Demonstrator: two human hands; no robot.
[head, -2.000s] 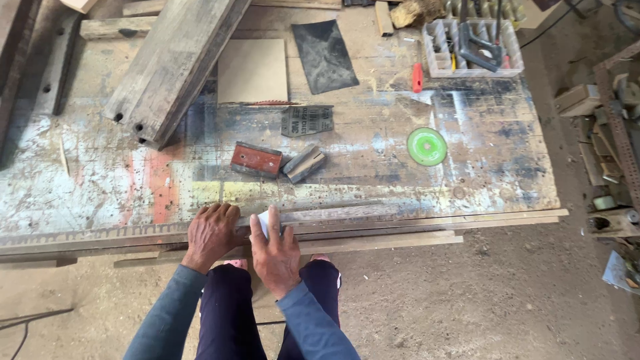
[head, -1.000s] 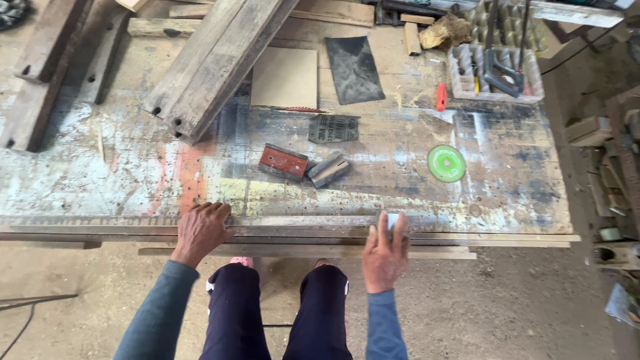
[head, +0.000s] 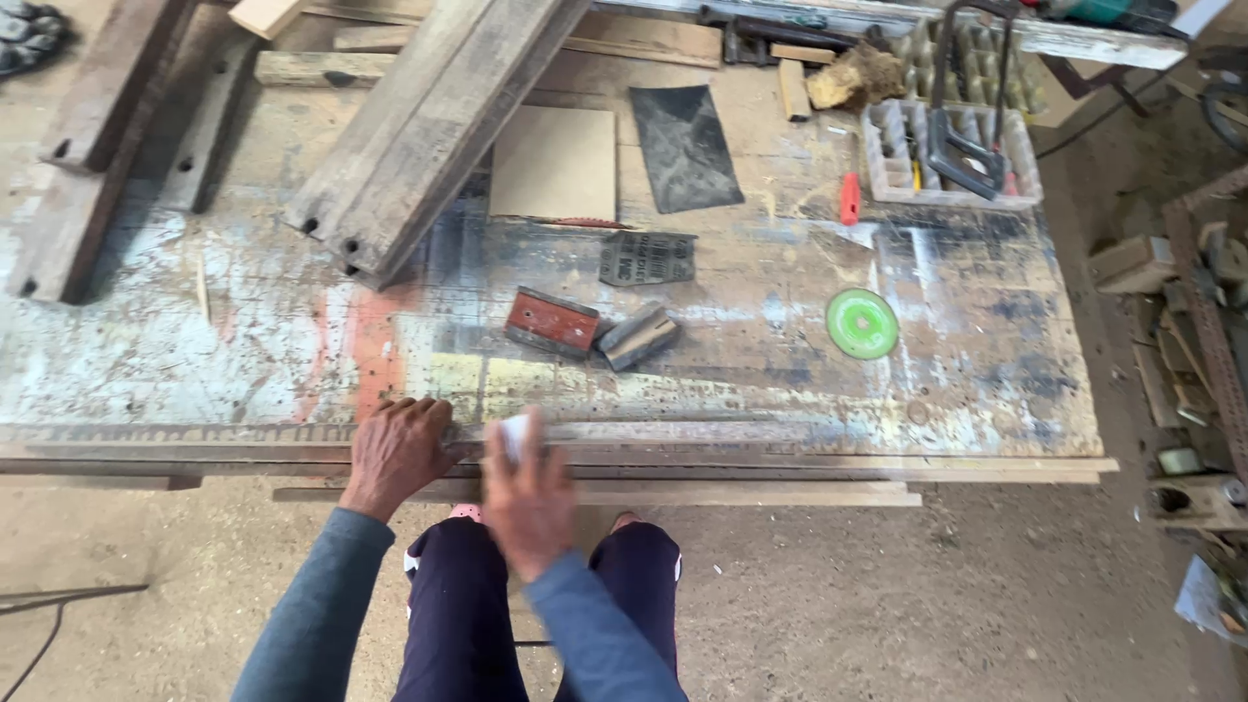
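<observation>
My left hand (head: 402, 453) grips a long thin wooden strip (head: 702, 432) at the near edge of the workbench (head: 760, 390). Close to its right, my right hand (head: 528, 492), blurred, holds a small white piece (head: 514, 436) against the strip; I cannot tell what the piece is. Beyond the hands lie a sanding block with a red face (head: 551, 322) and a second, grey block (head: 639, 336), near a folded sheet of sandpaper (head: 646, 259). A green disc (head: 862, 324) lies flat to the right.
Dark wooden beams (head: 439, 127) lie across the bench at the back left. A square board (head: 554, 164), a black sheet (head: 686, 148), a red-handled tool (head: 850, 199) and a divided plastic box (head: 1014, 177) holding a hacksaw frame (head: 965, 161) are farther back. More strips (head: 780, 493) run along the near edge.
My right hand was beside my left, then slid right along the strip with the white piece, and is now back near my left hand. The left hand stays on the strip.
</observation>
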